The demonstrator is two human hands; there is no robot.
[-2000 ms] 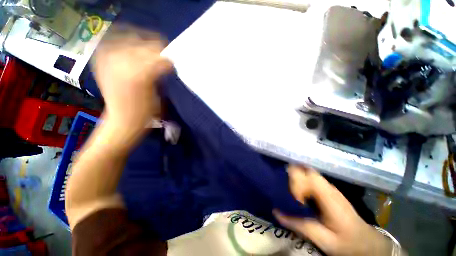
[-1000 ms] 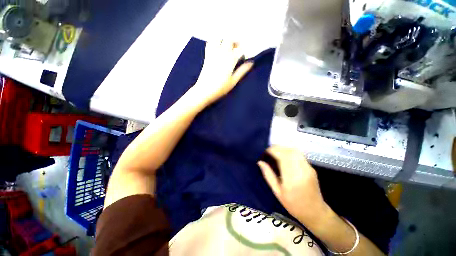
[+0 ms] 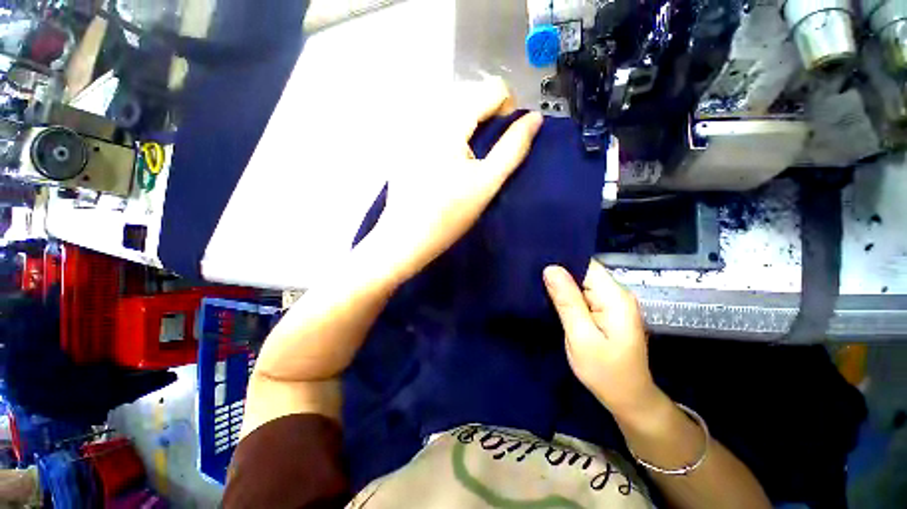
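A navy fabric panel (image 3: 517,234) lies over the machine plate and hangs down over the table edge onto my lap. Its right edge runs beside the dark mechanism of the overlock machine (image 3: 636,89); its top right corner is close to the presser foot area (image 3: 594,134). My left hand (image 3: 482,149) lies on the upper part of the panel, thumb and fingers bent around a fold or edge. My right hand (image 3: 605,333) holds the panel's right edge between thumb and fingers near the table's front edge. The exact needle contact cannot be told.
A blue knob (image 3: 543,46) sits above the plate. A long navy fabric stack (image 3: 224,119) lies at the left. A blue basket (image 3: 224,383) and red crates (image 3: 129,318) stand on the floor at left. A measuring strip (image 3: 726,316) runs along the table's front edge. Yellow-green handles (image 3: 149,164) lie by the neighbouring machine.
Both hands, blurred and spread over the lap earlier, came to the machine. Since one second ago the panel has moved right, over the plate and up to the mechanism; the view has shifted too.
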